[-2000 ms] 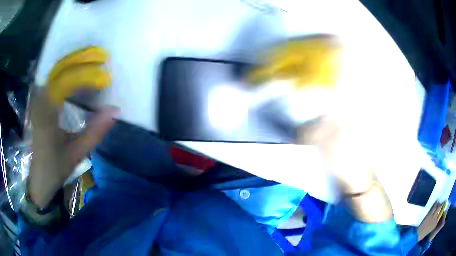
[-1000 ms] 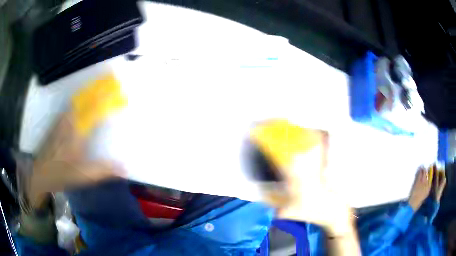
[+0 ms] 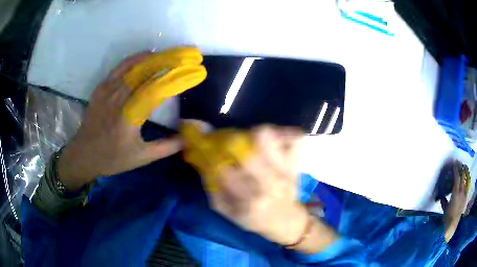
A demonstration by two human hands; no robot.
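A smartphone (image 3: 277, 94), black and glossy with white light reflections, lies or is held level over the white mat (image 3: 387, 156). My left hand (image 3: 131, 109) is at the phone's left end, with yellow finger cots on its fingers over that end and the bare thumb below; it grips the phone. My right hand (image 3: 251, 172), with yellow finger cots and blurred, is at the phone's lower left edge. A small pale bit shows by its fingertips; whether it holds a cloth I cannot tell.
Crinkled clear plastic (image 3: 42, 141) is at the left, below the mat edge. A blue basket (image 3: 451, 91) stands at the right. A white packet with turquoise stripes (image 3: 368, 18) lies at the top. At the far right, another person's hand (image 3: 457, 195) is by a dark object.
My left hand has moved right and is now on the phone's left end. My right hand has moved left and lower. The phone's full dark face shows, and the black trays have left the view.
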